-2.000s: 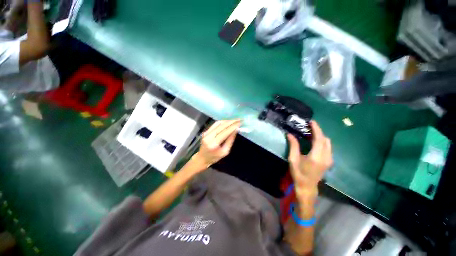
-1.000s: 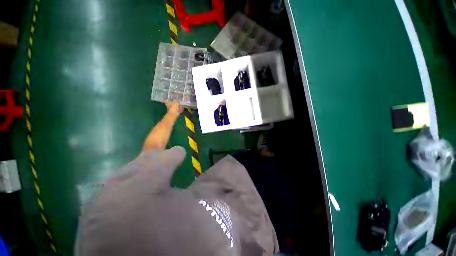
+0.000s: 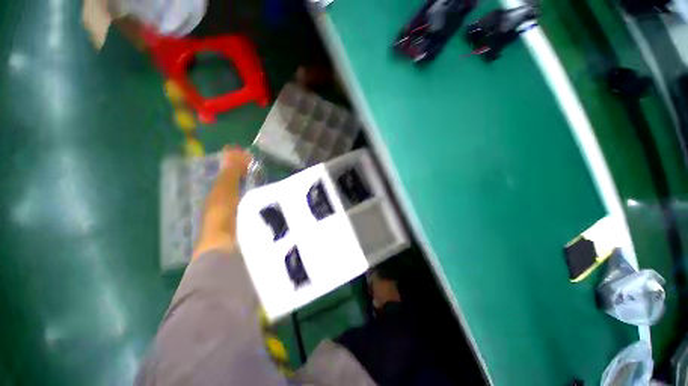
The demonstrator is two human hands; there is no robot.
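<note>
My left hand (image 3: 235, 160) is blurred and reaches down to the clear compartment tray (image 3: 175, 219) on the floor side. Its fingers are not clear, and I cannot tell whether they hold anything. The white divided bin (image 3: 324, 260) is just right of my left forearm, with several small black parts (image 3: 319, 200) in its compartments. My right hand is not seen. A small skin-coloured patch shows below the bin, too unclear to name.
Another compartment tray (image 3: 305, 124) lies behind the bin, near a red stool (image 3: 226, 68). On the green bench (image 3: 468, 173) are black units (image 3: 437, 26) at the far end, a black pad (image 3: 581, 258) on a white-yellow sheet, and crumpled plastic bags (image 3: 634, 290) at right.
The view has turned and shifted along the bench, bringing the far black units in and taking the near housing out. My left hand has moved from the clear tray's near edge to its far right side.
</note>
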